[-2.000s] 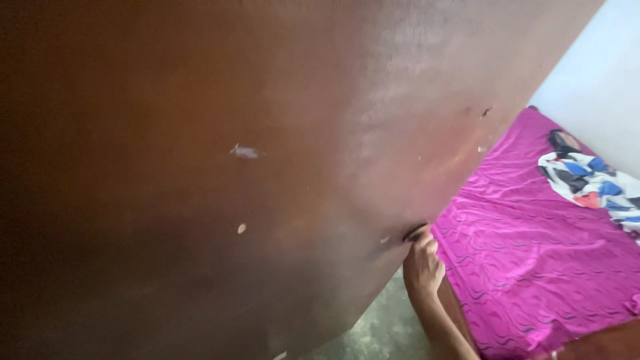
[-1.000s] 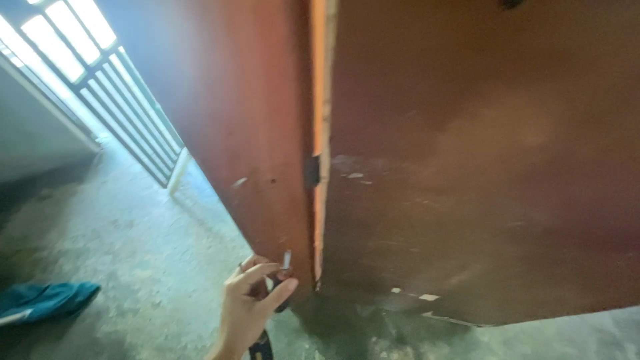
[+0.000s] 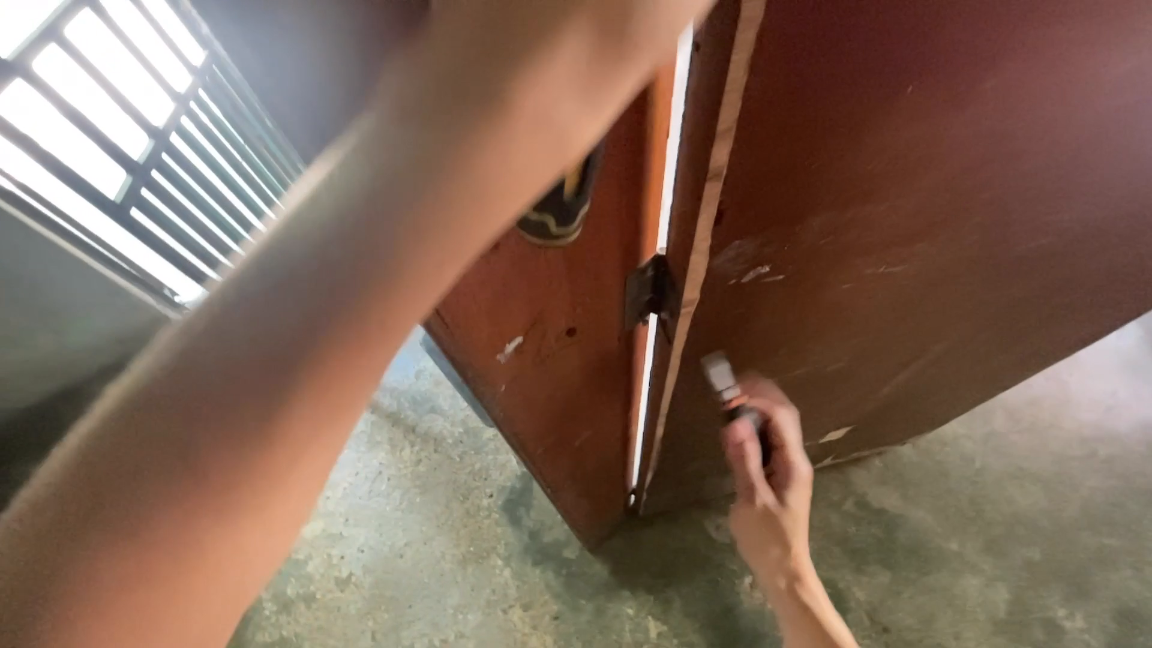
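Observation:
My left forearm crosses the view from the lower left to the top edge; of my left hand (image 3: 643, 22) only a blurred part shows there, its fingers cut off. My right hand (image 3: 765, 459) grips a small hand tool (image 3: 721, 376) with a dark handle and a flat pale tip, in front of the lower brown wooden door panel (image 3: 900, 270). Left of the tool, a dark metal hinge (image 3: 650, 290) spans the narrow lit gap beside a reddish-brown wooden panel (image 3: 549, 396). A dark object with pale curved trim (image 3: 553, 216) is partly hidden behind my left forearm.
A barred metal grille (image 3: 135, 162) lets in bright light at the upper left, beside a grey-green wall (image 3: 63, 315). The worn concrete floor (image 3: 396, 540) runs under the panels. The brown panel's lower edge is chipped.
The view has swung from the panel's edge by a pink-covered bed to its hinge side. My left forearm now crosses the view, where no such forearm showed one second ago.

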